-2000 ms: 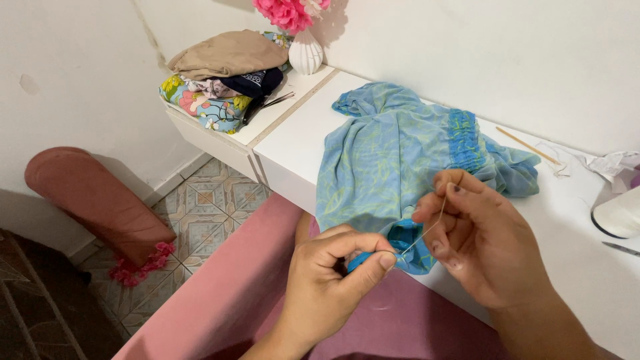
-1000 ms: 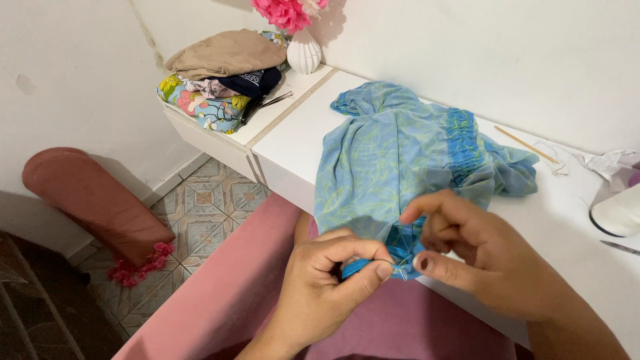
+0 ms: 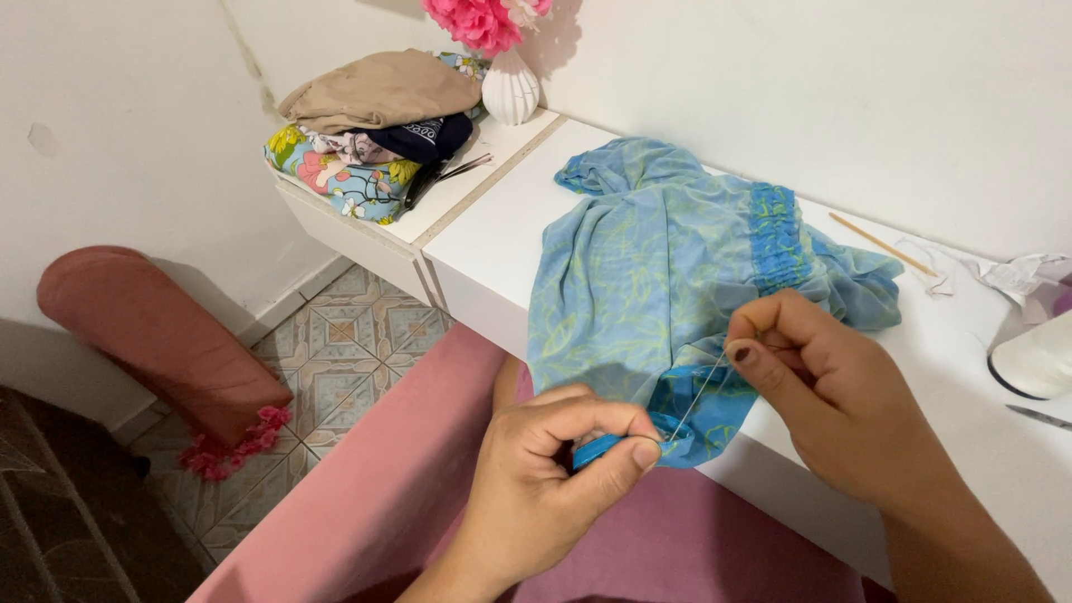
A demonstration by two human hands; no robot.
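A blue garment with a yellow-green leaf pattern (image 3: 615, 260) lies over the white table's edge, with a gathered elastic band at its upper right. My left hand (image 3: 553, 477) pinches its bright blue hem between thumb and index finger, at the garment's near end. From that hem a thin pale thread (image 3: 700, 394) runs taut up to my right hand (image 3: 808, 389), whose thumb and index finger are closed on it. Whether a needle is there too cannot be told. The right hand is just above and to the right of the hem.
Folded fabrics (image 3: 381, 92) and black-handled scissors (image 3: 429, 186) lie at the table's left end, beside a white ribbed vase (image 3: 510, 88) with pink flowers. Rightward are a thin wooden stick (image 3: 883, 244), crumpled paper (image 3: 1017, 272), a white cylindrical object (image 3: 1038, 360) and a metal-tipped tool (image 3: 1038, 417).
My right hand, loosely spread near the hem a second ago, is now closed on the thread and draws it taut up and to the right. The left hand keeps its pinch on the hem.
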